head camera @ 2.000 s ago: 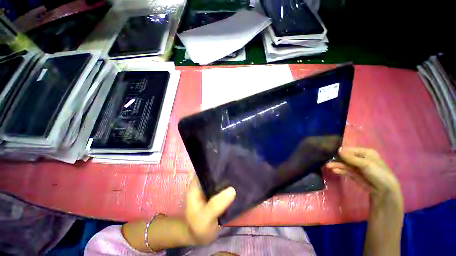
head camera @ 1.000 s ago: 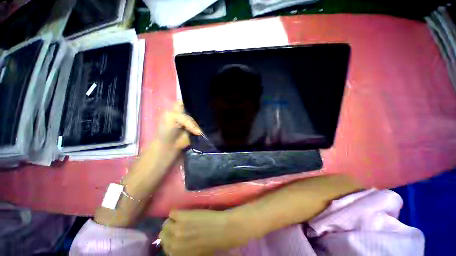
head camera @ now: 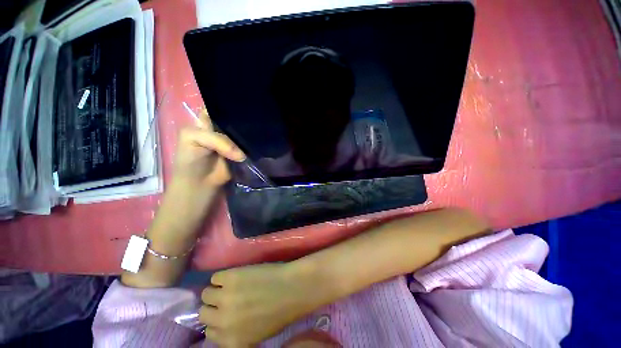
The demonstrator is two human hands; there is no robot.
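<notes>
A black glossy tablet (head camera: 333, 95) is tilted up over a second dark slab (head camera: 333, 204) lying on the red table. My left hand (head camera: 204, 153) grips the tablet's lower left corner, thumb in front, other fingers hidden behind. Clear film glints at that corner and beside the hand. My right forearm crosses low in front of me. My right hand (head camera: 245, 306) is curled near my lap at the bottom; a clear shiny piece shows by its fingertips, but whether it is held is unclear.
At left, a printed-film tablet (head camera: 99, 102) lies on white foam, beside layered foam sheets (head camera: 34, 122). A white sheet (head camera: 272, 8) lies behind the raised tablet. White-grey layers (head camera: 612, 20) show at the far right edge. Blue material (head camera: 585, 272) is at lower right.
The tablet has been turned from slanting to nearly level, and its white label is out of sight. My right hand has left its right side and crossed to my lap. The view has shifted downward.
</notes>
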